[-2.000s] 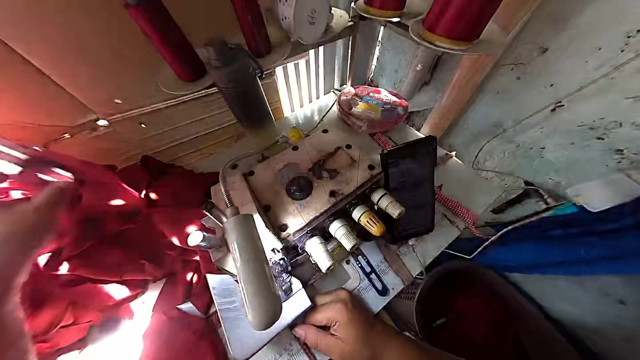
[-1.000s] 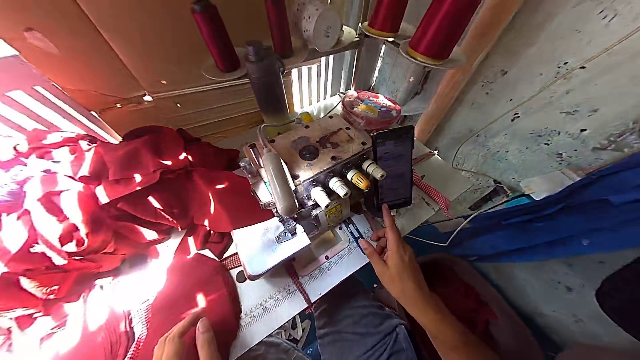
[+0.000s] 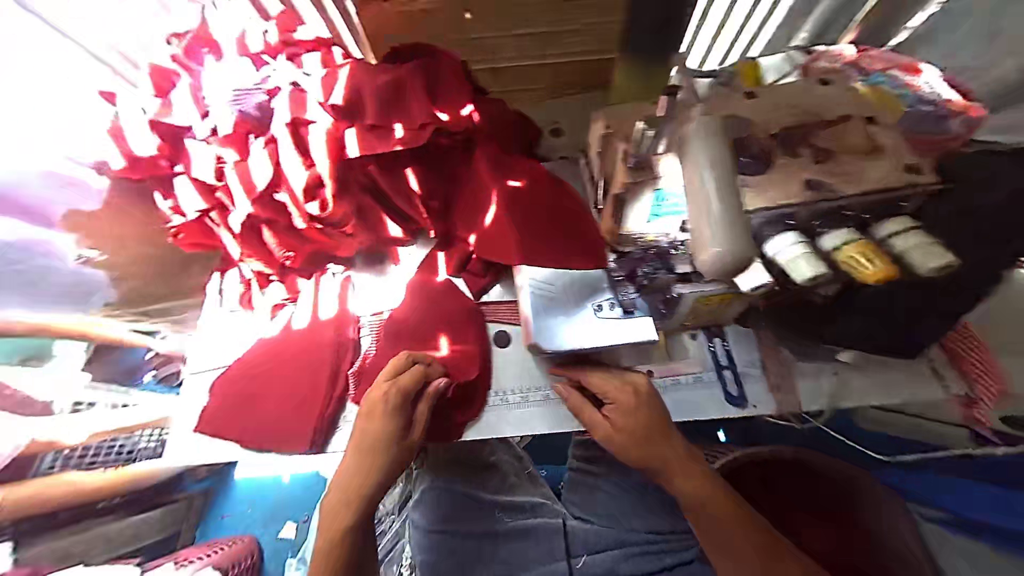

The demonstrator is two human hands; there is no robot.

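Note:
My left hand point(image 3: 404, 400) rests on a cut piece of red fabric point(image 3: 448, 336) at the table's front, its thumb and fingers pinching at the cloth. My right hand point(image 3: 612, 404) is bent over the table's printed measuring scale, just in front of the metal cloth plate point(image 3: 576, 312) of an overlock sewing machine point(image 3: 816, 152); whether it holds anything is hidden. The machine's tension dials point(image 3: 860, 256) face forward. Another stack of red pieces point(image 3: 280, 384) lies left of my left hand, and a large heap of red fabric point(image 3: 360, 168) lies behind.
At far left are another person's arms point(image 3: 88, 480) near a dark plastic crate point(image 3: 108, 452). A blue tool-shaped print point(image 3: 724, 368) marks the table right of the plate. A bag of colourful items point(image 3: 904, 96) sits behind the machine. A dark round tub point(image 3: 808, 504) stands below right.
The view has swung left and down. My right hand has moved from beside the phone to the front of the cloth plate. My left hand remains at the red fabric.

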